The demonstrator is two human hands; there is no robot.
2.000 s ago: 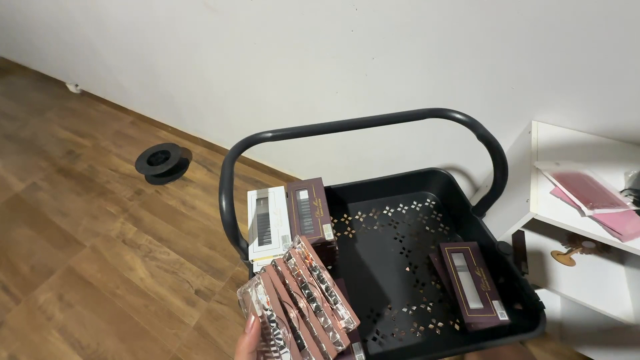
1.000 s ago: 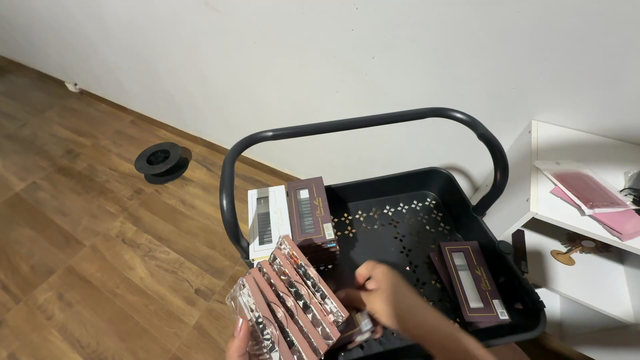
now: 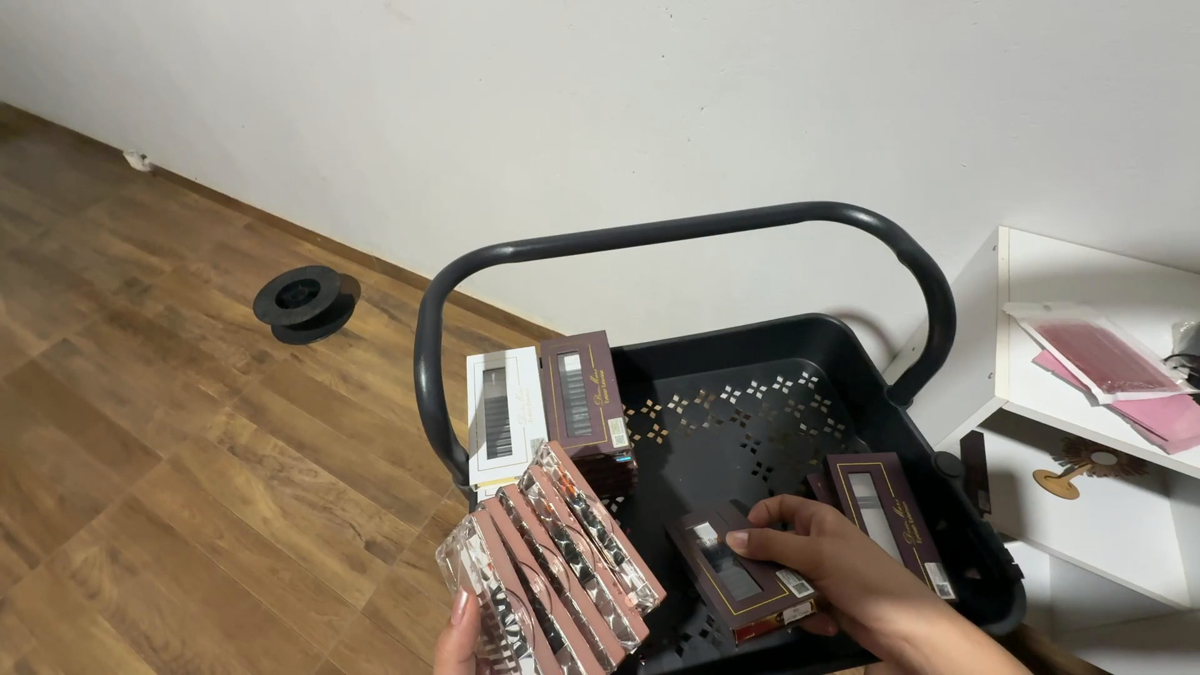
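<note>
My left hand (image 3: 457, 633), at the bottom edge, holds a fanned bunch of pink cards in clear plastic packs (image 3: 553, 562) with dark lash-like strips. My right hand (image 3: 816, 562) grips a dark maroon windowed box (image 3: 736, 572) inside the black plastic basket (image 3: 731, 342). Just right of that hand, more maroon boxes (image 3: 891, 516) lean at the basket's right side. At its left side stand a white windowed box (image 3: 504, 412) and a stack of maroon boxes (image 3: 583, 394).
The basket's raised handle (image 3: 694, 225) arches before the white wall. A black spool (image 3: 305, 305) lies on the wood floor at left. At right, a white shelf unit (image 3: 998, 328) holds pink packets (image 3: 1097, 356) and a gold-coloured ornament (image 3: 1059, 483).
My right hand came into view from the lower right and now has a maroon box in its grip at the basket's middle. The left hand still holds the pink packs.
</note>
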